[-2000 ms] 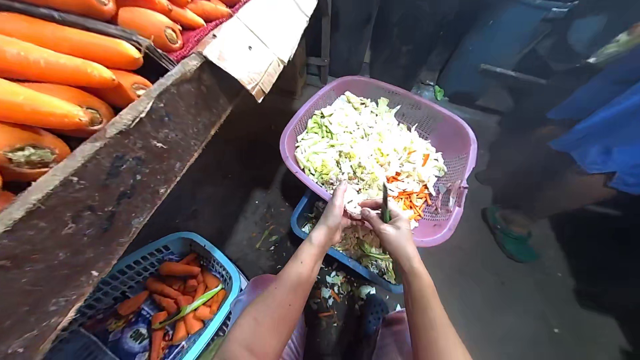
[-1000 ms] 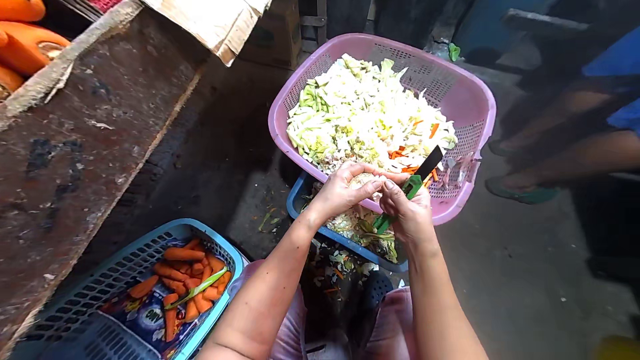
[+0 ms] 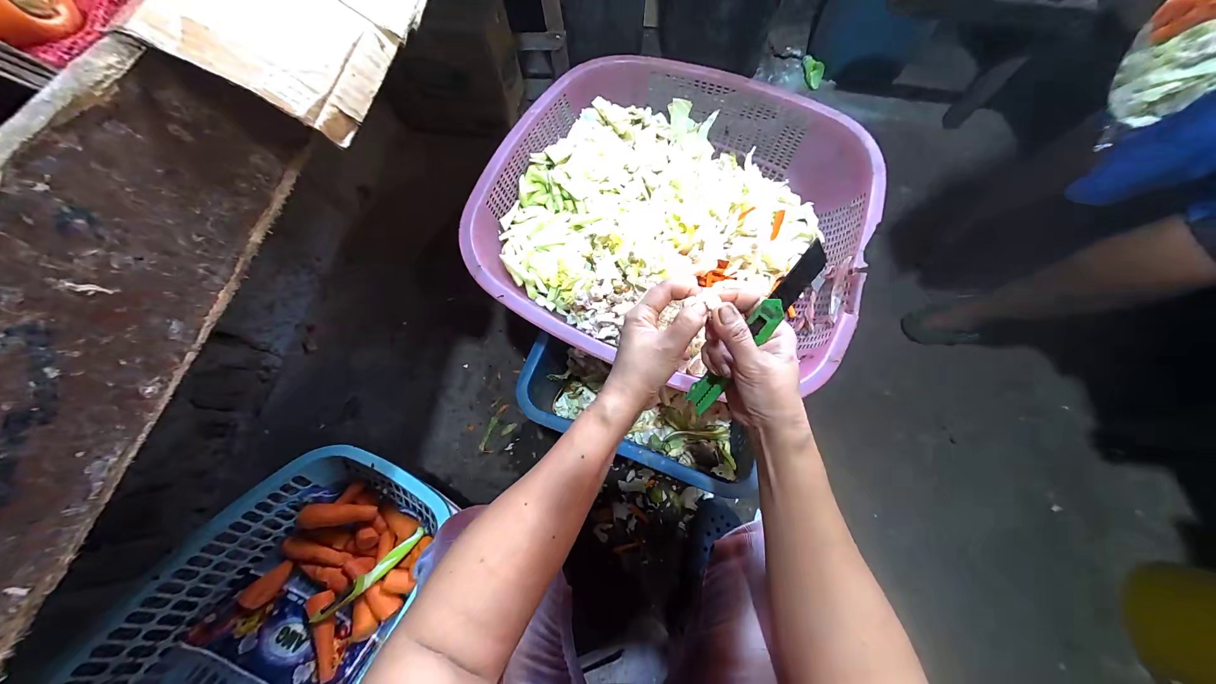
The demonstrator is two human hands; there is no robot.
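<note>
My left hand (image 3: 660, 337) and my right hand (image 3: 755, 356) meet over the near rim of a pink plastic basket (image 3: 480, 228). Between the fingertips is a small pale piece, too small to name. A knife with a green handle (image 3: 708, 391) and a dark blade (image 3: 803, 275) rests in my right hand, the blade pointing up and right over the basket. Chopped pale green vegetable, perhaps cabbage (image 3: 655, 190), fills much of the basket, with orange carrot strips (image 3: 714, 275) near my fingers. Under its near side stands a blue tub (image 3: 665, 463) of vegetable scraps.
At lower left is a blue basket (image 3: 190, 570) with carrots (image 3: 332, 515) and a printed plastic packet (image 3: 285, 641). A worn wooden stand (image 3: 123, 256) runs along the left, cardboard (image 3: 275, 47) on its top. At right, another person's limb (image 3: 1102, 271) and blue cloth (image 3: 1149, 161) show.
The knife blade, seen nearly upright at first, now slants up and right. My hands stay together at the basket's near side. The view has shifted from the carrots at upper left.
</note>
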